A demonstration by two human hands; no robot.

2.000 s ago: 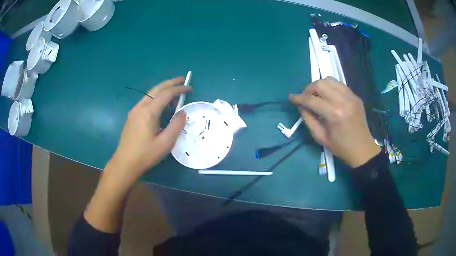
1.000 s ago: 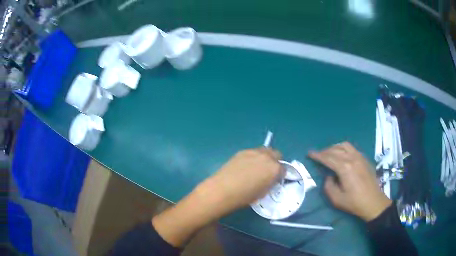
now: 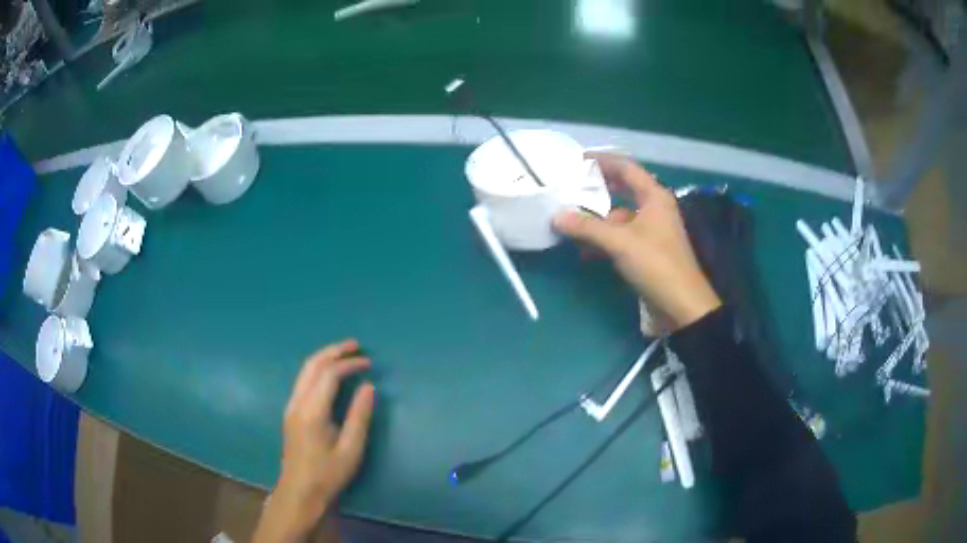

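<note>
My right hand grips a white round camera housing by its block side, near the pale rail. A white antenna sticks out below the housing, towards me. A black cable rises out of the housing, its pale end over the rail. My left hand is open and empty at the bench's front, fingers apart. Other antennas and black cables lie below and left of my right forearm, which hides part of the pile.
Several white housings stand at the left. A second pile of white rods with fine wires lies at the far right. The pale rail runs across the back, with the green belt beyond. A blue bin is at the left edge.
My right hand has taken hold of the housing and moved it away towards the rail. My left hand has let go of it and drawn back to the left. The view has shifted.
</note>
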